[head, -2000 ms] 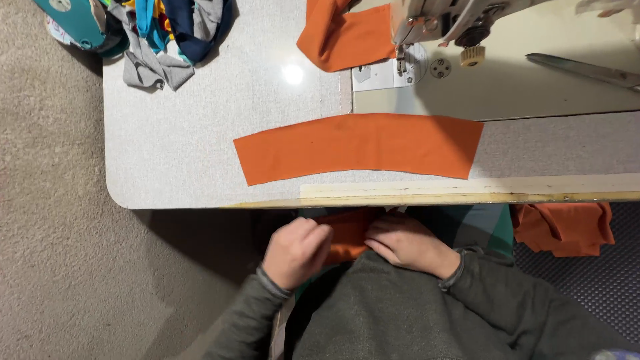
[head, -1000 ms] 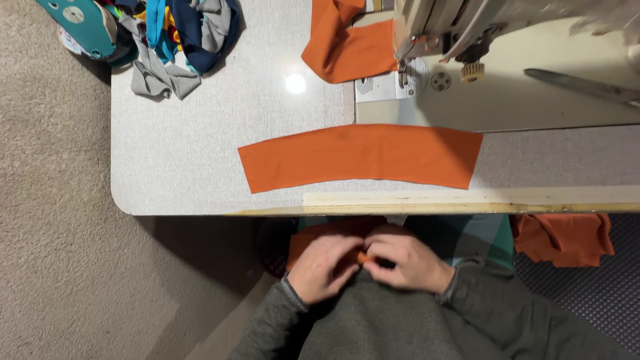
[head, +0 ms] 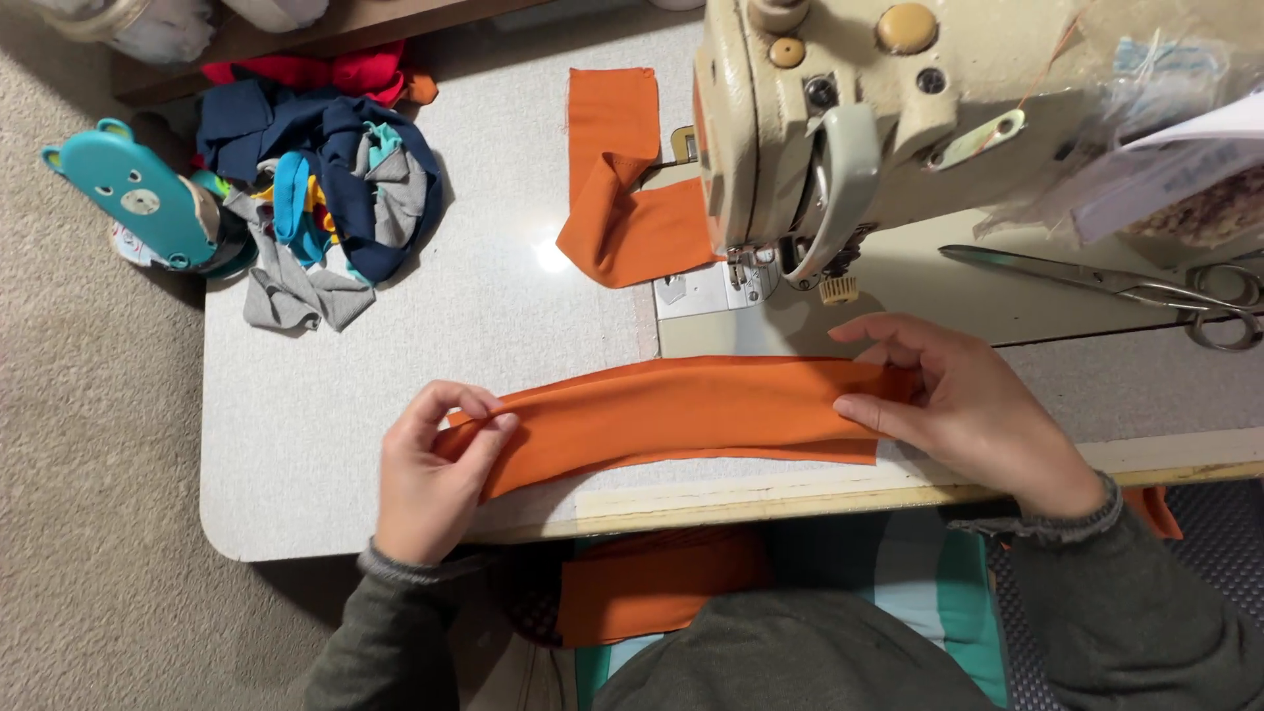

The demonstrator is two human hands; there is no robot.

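Observation:
A curved strip of orange fabric [head: 681,405] is stretched between my two hands, over a second orange strip [head: 820,452] on the sewing table, whose edges show around it. My left hand [head: 434,464] pinches the strip's left end between thumb and finger. At its right end, my right hand [head: 948,405] holds the cloth with the thumb on top. Behind them, another orange piece [head: 642,227] lies folded at the presser foot of the sewing machine [head: 820,128]. More orange fabric [head: 632,592] rests on my lap.
Metal scissors [head: 1116,281] lie at the right on the machine bed. A heap of fabric scraps [head: 326,178] and a teal bear-shaped object [head: 148,202] stand at the back left. A plastic bag [head: 1155,148] is by the machine. The table's front edge [head: 790,504] runs below my hands.
Both hands have come up from my lap to the table, now with an orange strip spread over the one lying there. The view has shifted to show more of the machine and the table's back.

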